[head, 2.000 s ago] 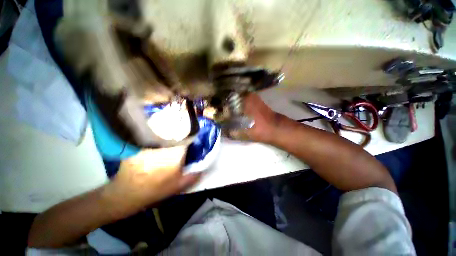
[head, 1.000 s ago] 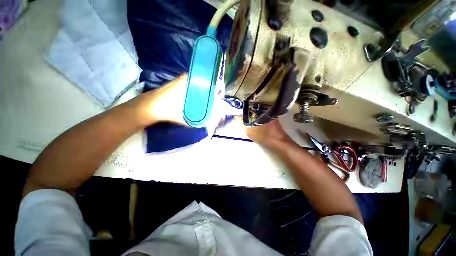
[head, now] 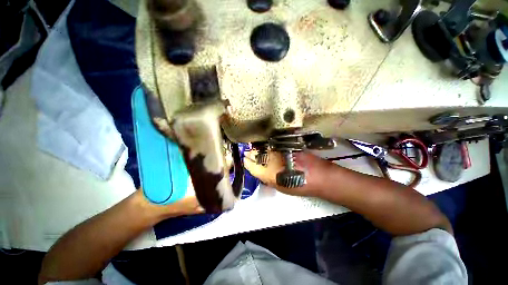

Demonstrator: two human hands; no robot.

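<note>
The cream sewing machine head (head: 250,83) with speckled, worn paint covers most of the needle area. Navy fabric (head: 192,224) lies under and beside my left hand, with a bright blue part (head: 250,186) below the head. My left hand (head: 186,203) is mostly hidden behind the turquoise lamp (head: 153,156) and the chipped lever guard (head: 205,158). My right hand (head: 273,170) is at the right of the needle area, partly behind the knurled tension knob (head: 291,178), beside the blue fabric. The fingertips of both hands are hidden, so their grip does not show.
Pale grey fabric pieces (head: 78,117) lie at the left on navy fabric (head: 106,61). Scissors with red and brown handles (head: 409,153), a round grey disc (head: 448,161) and a small red-handled tool (head: 465,155) lie right of my right forearm. A thread runs over the head.
The view has shifted, and the machine head now covers more of the needle area. My left hand is now largely behind the lamp and guard. My right hand stays beside the needle area.
</note>
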